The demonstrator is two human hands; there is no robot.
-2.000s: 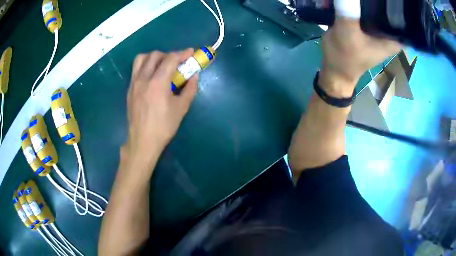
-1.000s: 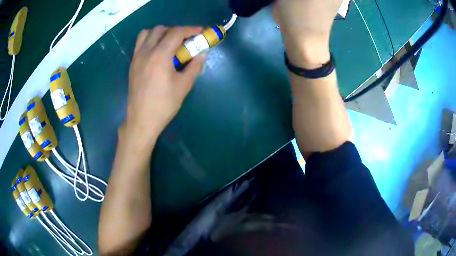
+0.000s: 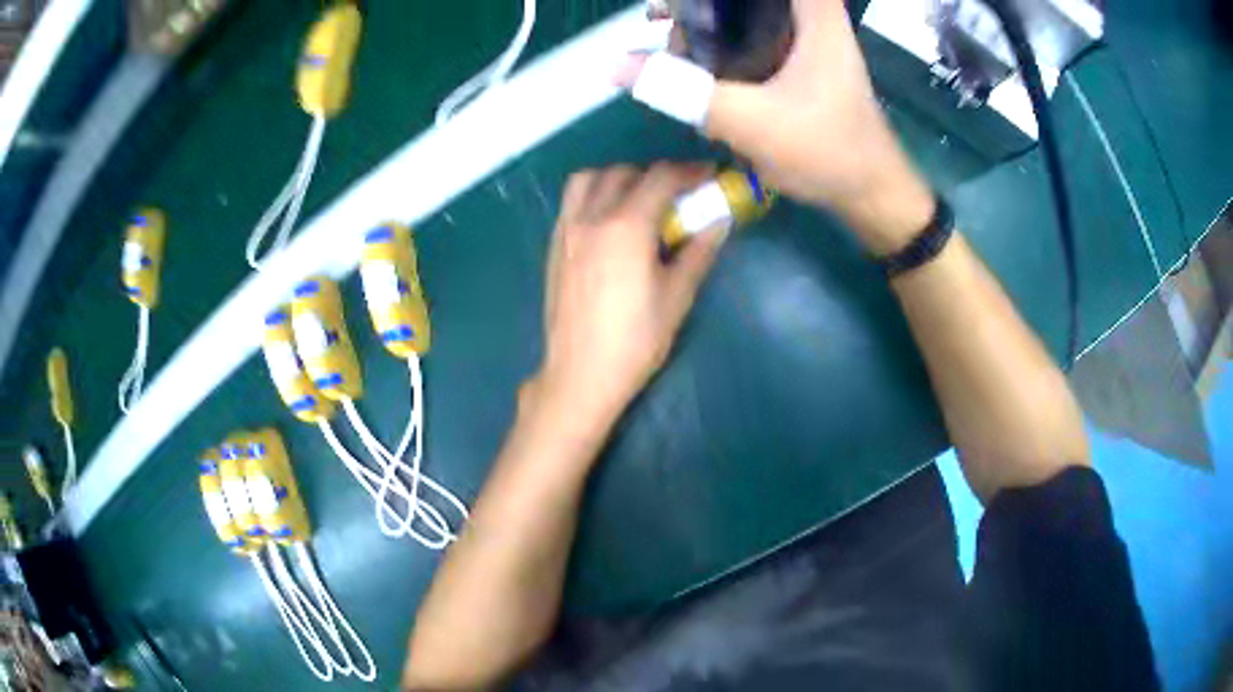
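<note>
A yellow unit with a white label and blue patches lies tilted on the green bench. My left hand grips its lower left end between thumb and fingers. My right hand, with white tape on a finger, is closed around a thick black cylindrical tool, which looks like the electric screwdriver. The tool is just above the unit, at the top edge of the picture. Its tip is hidden, and I cannot tell if it touches the unit. The unit's upper right end is close to my right hand.
Yellow units with white cords lie in two groups on the left, three near the curved white rail and three lower down. More units lie beyond the rail. A grey-white box with a metal mechanism stands upper right. A black cable hangs right.
The view has shifted, so the bench units appear further right. My right hand has turned, showing the tool and its taped finger. My left hand still holds the unit.
</note>
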